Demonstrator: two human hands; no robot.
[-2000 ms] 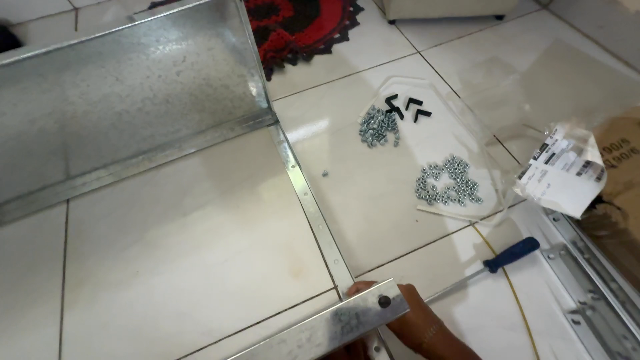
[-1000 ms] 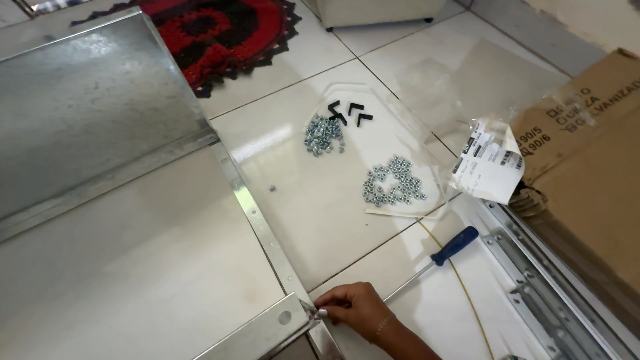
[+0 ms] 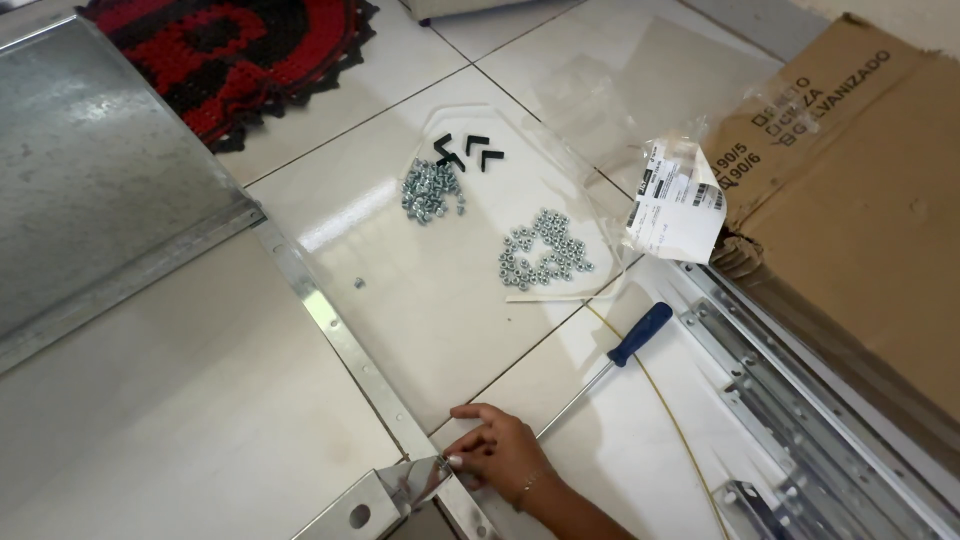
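My right hand (image 3: 499,457) is at the bottom centre, its thumb and fingertips at the corner where a galvanized metal shelf (image 3: 349,510) meets a perforated metal upright (image 3: 349,345). Whether a small fastener is between the fingertips cannot be told. My left hand is out of view. Beside my right hand a screwdriver with a blue handle (image 3: 641,334) lies on the tiles, its shaft pointing toward the wrist. Farther off are a pile of bolts (image 3: 430,191), a spread of nuts (image 3: 551,259) and several black L-shaped pieces (image 3: 476,142). One loose bolt (image 3: 359,283) lies apart, nearer the upright.
Another metal shelf (image 3: 112,165) stands at the upper left, joined to the upright. A red and black crocheted rug (image 3: 247,52) lies behind it. At right are perforated metal strips (image 3: 757,405), a cardboard box (image 3: 870,225) and a printed paper (image 3: 679,202) with clear plastic. A yellow strap (image 3: 671,409) crosses the floor.
My right hand, earlier around the end of the near metal shelf, is now at its corner on the outer side of the upright. The view has shifted.
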